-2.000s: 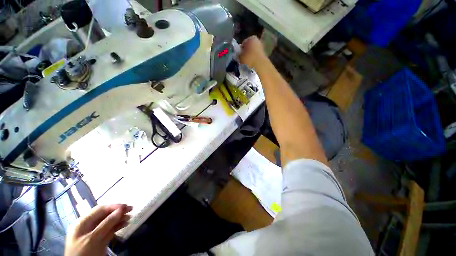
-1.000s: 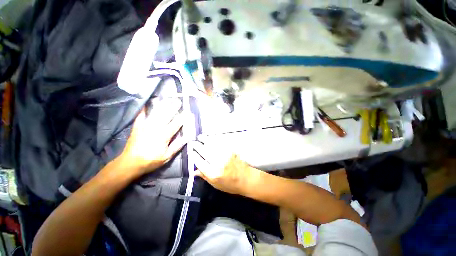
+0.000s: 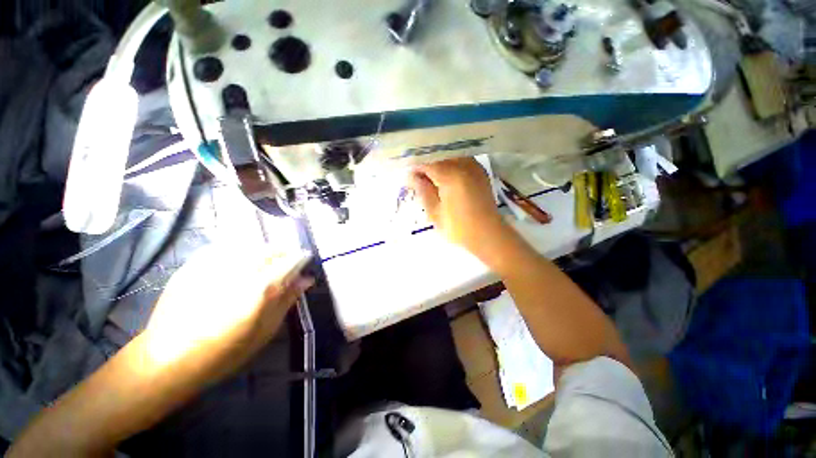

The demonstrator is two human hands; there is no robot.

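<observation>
The dark grey garment is heaped left of the needle. Its black waistband with striped tape runs down toward my lap. My left hand lies over the cloth, its fingertips closed on the band's edge just in front of the presser foot. Glare washes out part of this hand. My right hand is under the arm of the white JACK machine, fingers bent down at the bright bed by a shiny, crinkled patch. Whether it holds anything is not visible.
The lit lamp hangs left of the machine head. An orange-brown handled tool lies beyond my right hand, then yellow-handled tools and the accessory tray. A paper sheet is below the bed. Blue crates stand at right.
My right hand has left the cloth and moved right, under the machine arm, covering the scissors area. My left hand stays on the garment, lower beside the band. The view has shifted right.
</observation>
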